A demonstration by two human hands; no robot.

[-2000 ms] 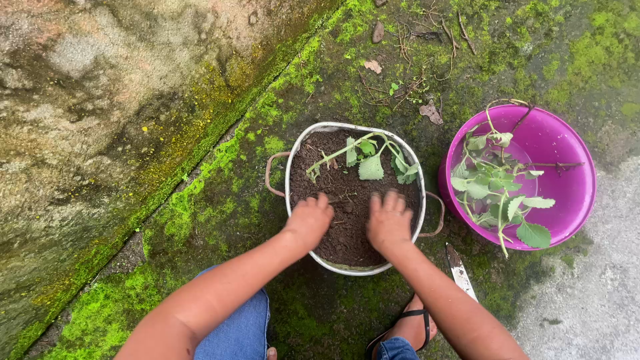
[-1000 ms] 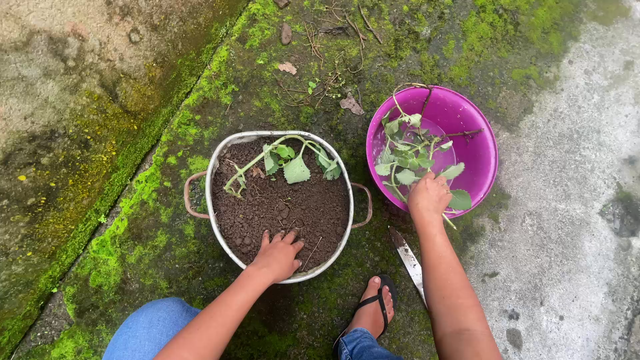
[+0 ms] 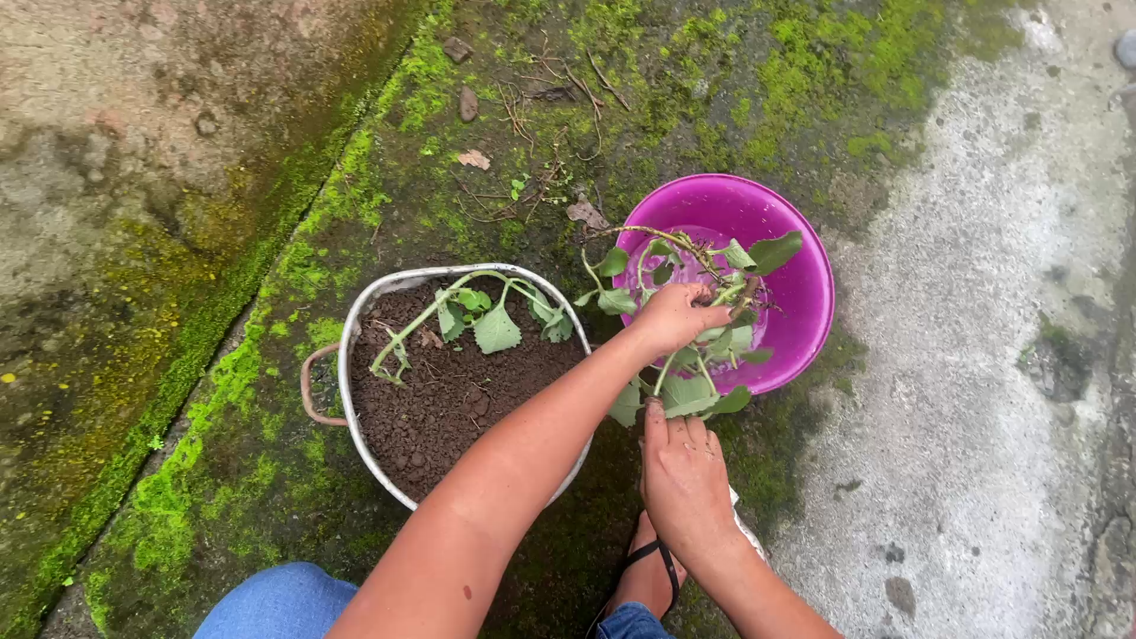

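A purple plastic basin (image 3: pixel 803 311) holds leafy green cuttings (image 3: pixel 688 395) with stems and roots, some hanging over its rim. My left hand (image 3: pixel 679 318) reaches across and grips stems of the cuttings over the basin. Just below it, my right hand (image 3: pixel 688 470) touches the lower leaves at the basin's near edge; its fingertips are partly hidden, so its grip is unclear. To the left stands an oval metal pot (image 3: pixel 348 390) filled with dark soil (image 3: pixel 435 417). A leafy cutting (image 3: pixel 497 330) lies bent over the soil at the pot's far side. My left forearm covers the pot's right part.
Beneath my right wrist a knife blade (image 3: pixel 750 532) shows in part, beside my sandalled foot (image 3: pixel 648 577). Mossy ground (image 3: pixel 257 479) surrounds the pot, with a rough stone surface (image 3: pixel 160 177) at left and bare concrete (image 3: pixel 958 444) at right. Twigs and dry leaves (image 3: pixel 586 213) lie beyond.
My left hand has left the pot's soil and crossed to the cuttings at the basin. My right hand, in the soil two seconds ago, was at the cuttings one second ago and is now below them.
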